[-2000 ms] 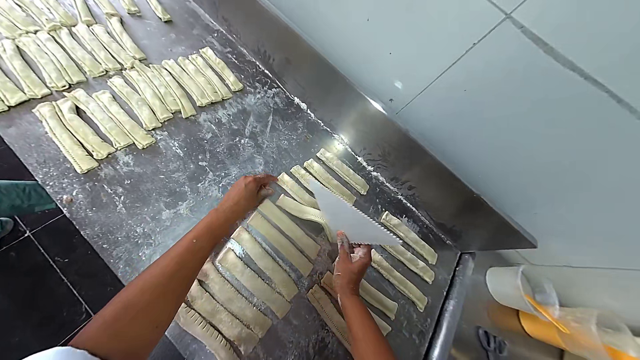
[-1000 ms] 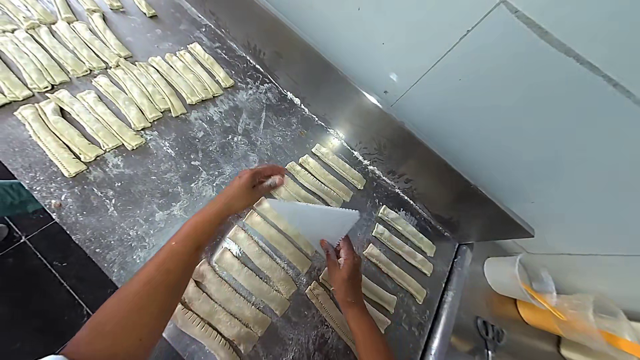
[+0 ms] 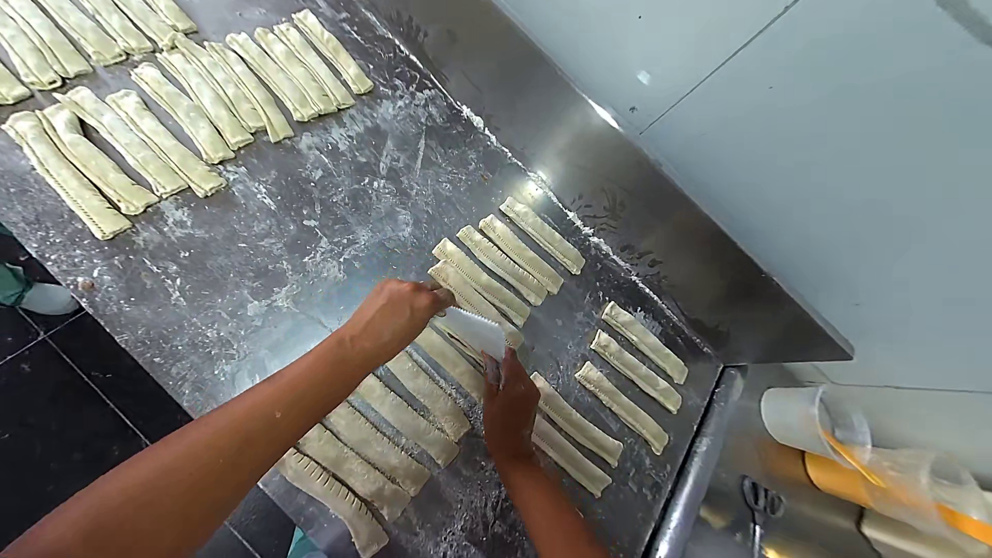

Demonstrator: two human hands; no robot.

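Observation:
Filled dough strips with crimped edges lie in rows on a floured steel table. My right hand holds a white toothed dough scraper by its near end. At the scraper's other end is my left hand, its fingers bent at the end of a strip; whether they grip the scraper or the dough cannot be told. The scraper lies along a strip partly hidden under it. Wider flour-dusted strips lie between and below my forearms. More strips are right of my right hand.
Many strips fill the table's upper left. A steel backsplash runs along the wall side. Beyond the table's right edge are clear plastic containers, some with orange contents, and a slotted utensil. A person's shoe shows on the dark floor.
The scraper was held tilted above the strips and has come down along one strip. Both hands have moved toward the lower strips; one more strip now lies in the group above them.

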